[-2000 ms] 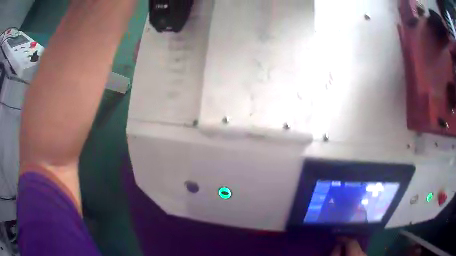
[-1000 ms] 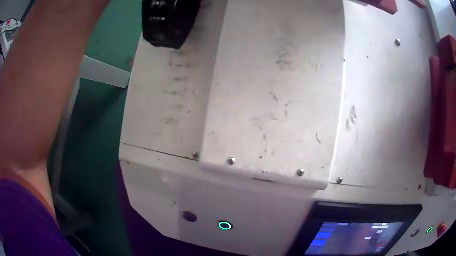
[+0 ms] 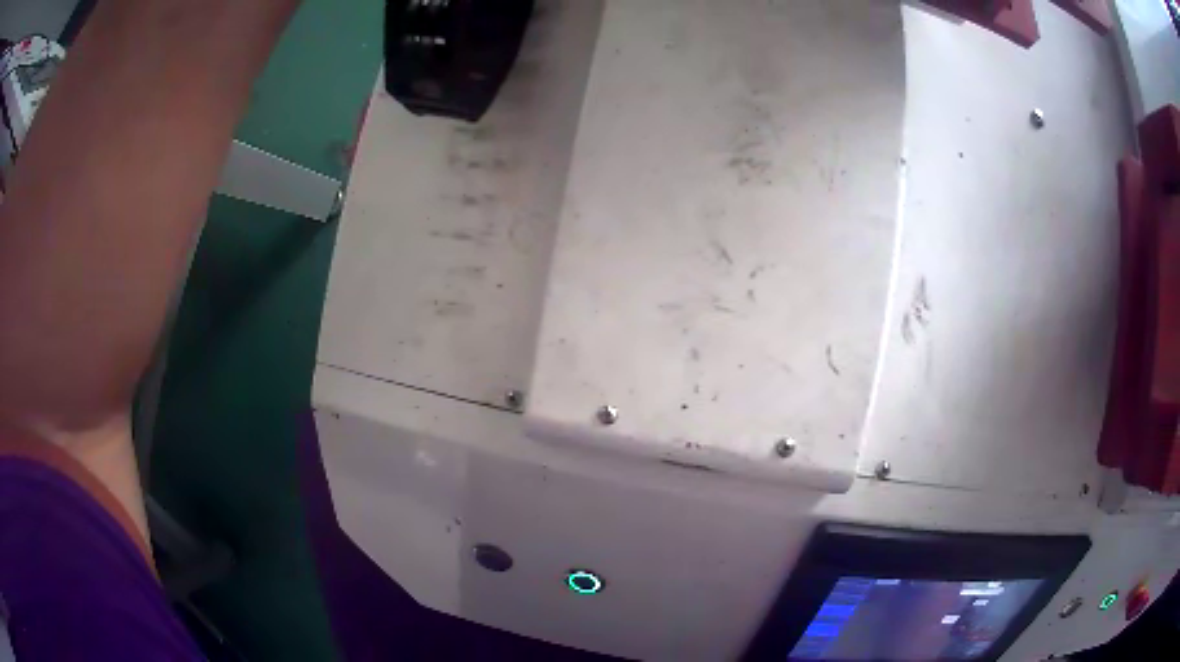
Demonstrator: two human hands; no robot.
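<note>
The touch screen (image 3: pixel 906 614) sits in the sloped front of the white machine (image 3: pixel 699 259) at the lower right, lit blue and cut off by the bottom edge. A green-lit push button (image 3: pixel 585 582) and a plain push button (image 3: pixel 492 557) are left of it. Another green-lit button (image 3: pixel 1108 601), a plain one and the red emergency stop button (image 3: pixel 1137 601) are right of it. My left forearm, in a purple sleeve, reaches up along the left edge; its hand is cut off by the top edge. My right hand is not in view.
A black cable drag chain (image 3: pixel 456 54) lies on the bed at the top left. Red fixtures (image 3: pixel 1149 310) stand at the right edge, with more at the top right. A pale metal bar (image 3: pixel 276 179) lies left of the machine above the green floor (image 3: pixel 278 291).
The view has shifted, so the screen now sits lower in the picture. A hand seen below the screen two seconds ago is out of view. My left forearm remains at the left.
</note>
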